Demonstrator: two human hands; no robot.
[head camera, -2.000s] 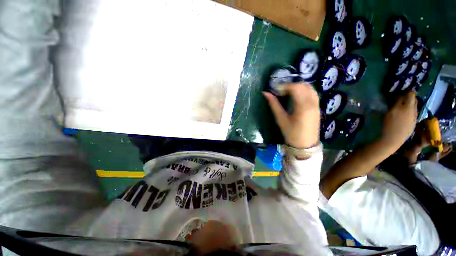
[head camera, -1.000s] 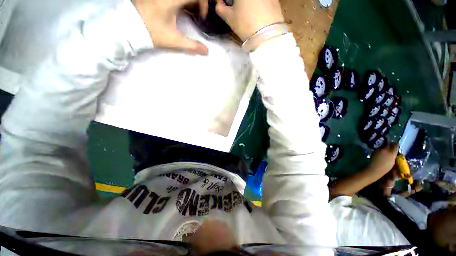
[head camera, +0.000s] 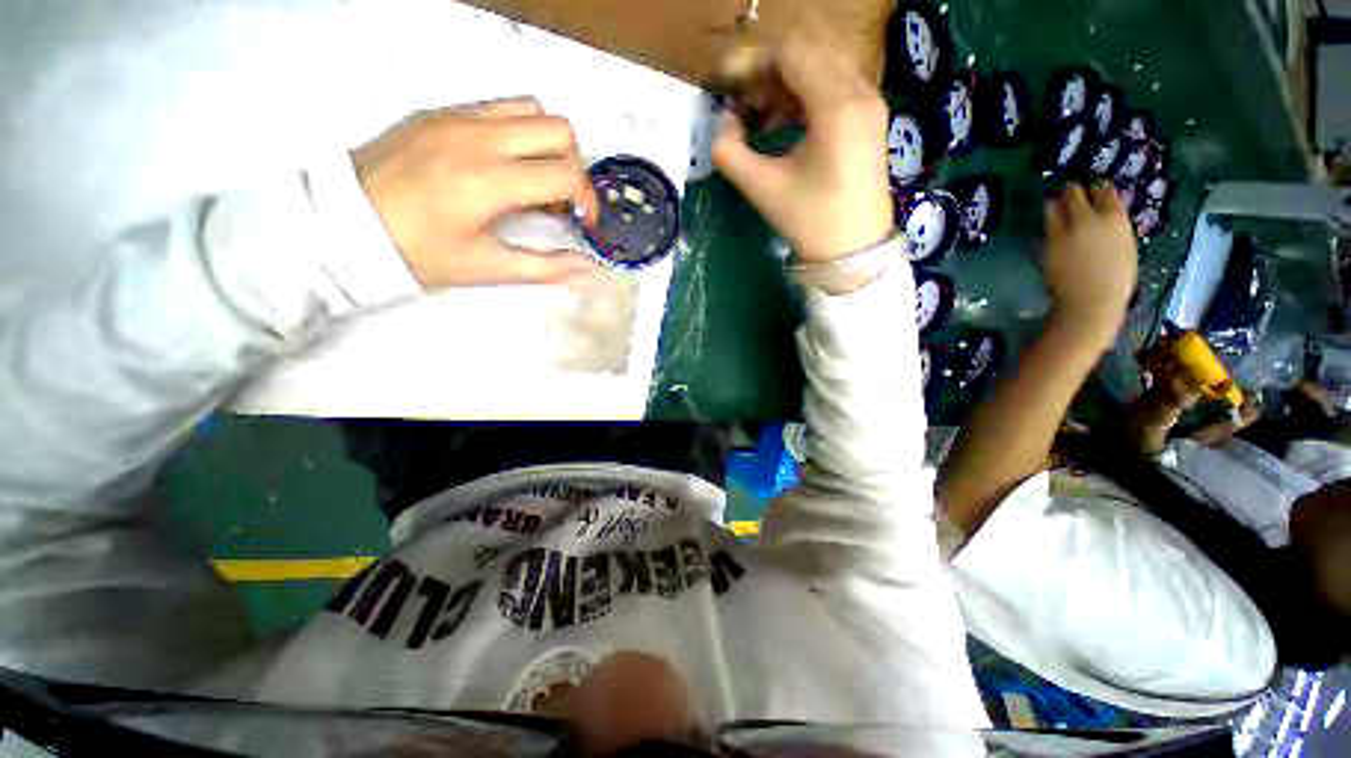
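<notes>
A black round housing (head camera: 633, 212) with small light spots inside lies on the white board (head camera: 445, 348), near its right edge. My left hand (head camera: 477, 193) is at the housing's left rim, with thumb and fingers around that edge. No pale disc covers the housing. My right hand (head camera: 808, 148) is to the right of the housing, over the green bench beside the brown sheet, with thumb and fingers curved apart. A small pale thing shows by its fingertips, too blurred to name. Whether my right hand holds it is not clear.
Several finished units (head camera: 926, 225) with pale discs stand on the green bench right of my right hand, with a tighter group farther right. A brown sheet (head camera: 622, 30) lies at the top. A neighbour's hand (head camera: 1089, 259) reaches to the far group. Beyond is a yellow tool (head camera: 1208, 367).
Both hands were together at the top of the board. Now my left hand is lower, at the housing on the board, and my right hand has moved apart to the right.
</notes>
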